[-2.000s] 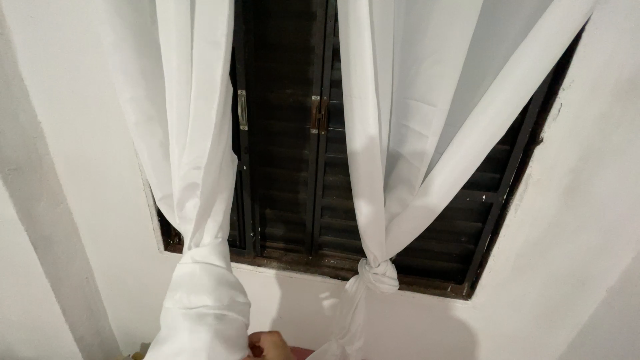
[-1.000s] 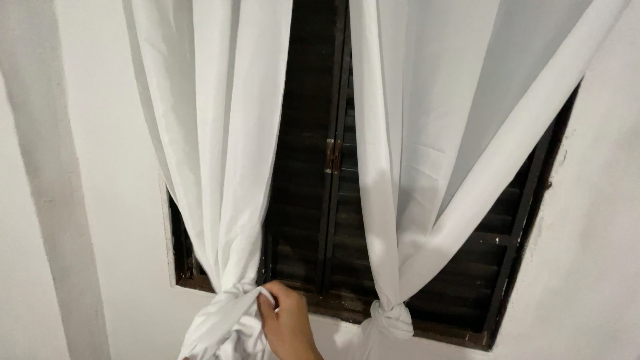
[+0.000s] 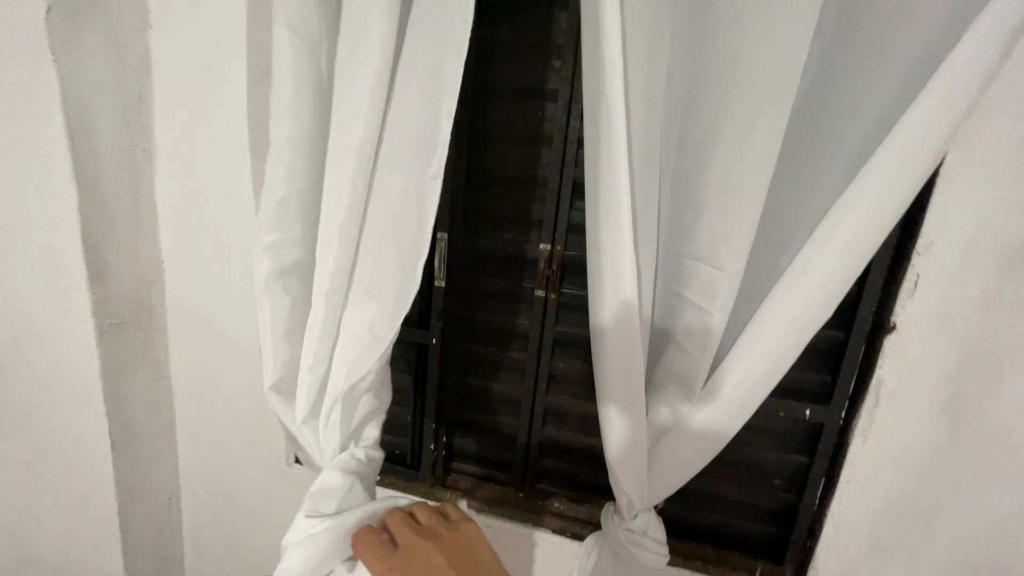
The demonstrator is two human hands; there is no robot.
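Two white curtain panels hang in front of a dark louvered window. The left curtain panel (image 3: 360, 240) narrows to a twisted, wrapped part at the bottom, below the sill's level at left. One hand, seemingly my right hand (image 3: 432, 540), is at the bottom edge with fingers curled over a fold of this twisted fabric. My left hand is not visible. The right curtain panel (image 3: 688, 320) gathers into a tied knot (image 3: 628, 532) near the window's lower edge, and no hand touches it.
The dark metal window (image 3: 496, 320) with louvers and small latches (image 3: 548, 270) stands behind the curtains. Its lower frame (image 3: 512, 508) runs just above the hand. White wall (image 3: 952, 384) surrounds it, with a grey vertical band (image 3: 120, 280) at the left.
Two seconds ago the hand was low beside the left curtain's bundled fabric; one second ago it pinched a fold at the gather. Now it lies over the twisted fabric. The right knot looks unchanged.
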